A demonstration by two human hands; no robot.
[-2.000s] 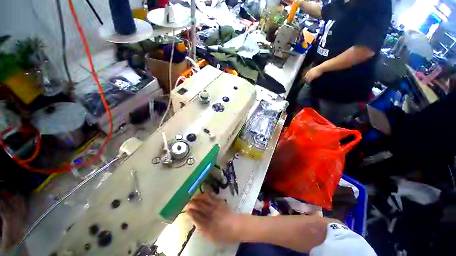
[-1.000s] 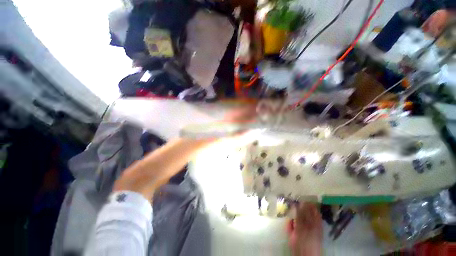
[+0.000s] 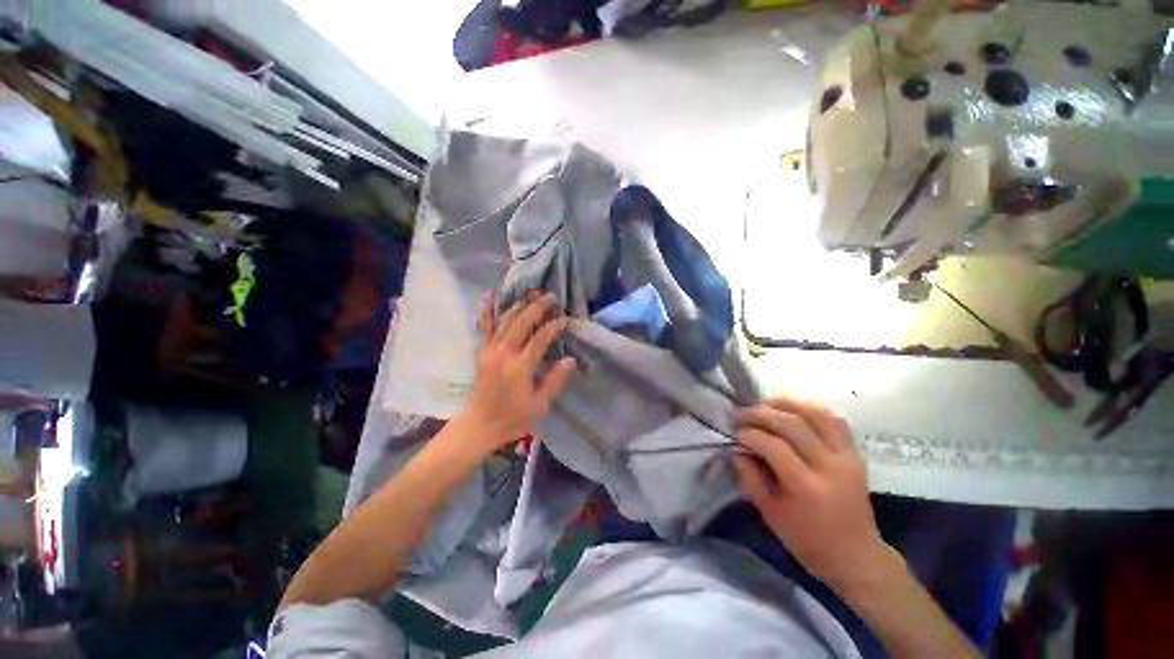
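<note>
The grey garment (image 3: pixel 644 399) lies bunched on the white table's left part and hangs over its front edge. Its navy band (image 3: pixel 702 290) forms a loop at the opening, with a light-blue piece (image 3: pixel 633 313) inside it. My left hand (image 3: pixel 518 367) rests on the grey cloth with its fingers spread. My right hand (image 3: pixel 809 476) pinches the garment near the table's front edge, fingertips on the cloth. The sewing machine (image 3: pixel 953 142) stands to the right, its needle area away from the garment.
Scissors (image 3: pixel 1094 328) with black looped handles and a thin pointed tool (image 3: pixel 1024 361) lie right of the needle area. A printed ruler (image 3: pixel 978 453) runs along the front edge. Dark items (image 3: pixel 554 26) lie at the back. More grey cloth (image 3: pixel 451 515) hangs below the table edge.
The view has turned down and left to the garment. My left hand has come from the back of the table onto the cloth. My right hand has left the machine area and now holds the garment.
</note>
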